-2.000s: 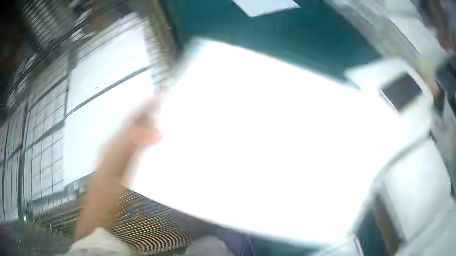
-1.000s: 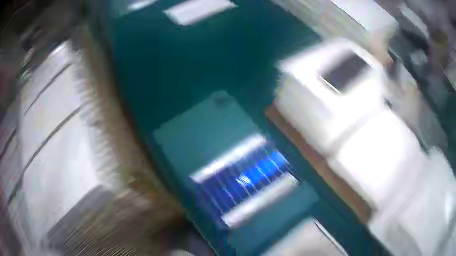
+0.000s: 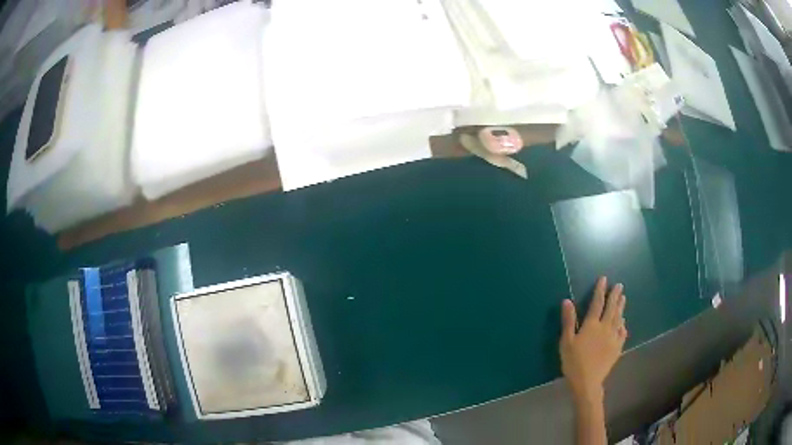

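My right hand is at the right, palm down with fingers apart, over the near part of a clear glass sheet on the green bench. It does not hold the sheet. My left hand is out of the picture. A small white support box with a pale square top stands at the lower left. Left of it lies a laid-up panel stack, blue with thin cross lines and white strips along both long sides.
White sheet piles line the bench's far side, with a phone on the leftmost. A pinkish tape roll, crumpled film and red-yellow scissors lie nearby. More glass is at the right, cardboard below the bench edge.
The view has swung right along the bench. The large white sheet seen earlier beside a hand no longer fills the view. My right hand now shows over the glass.
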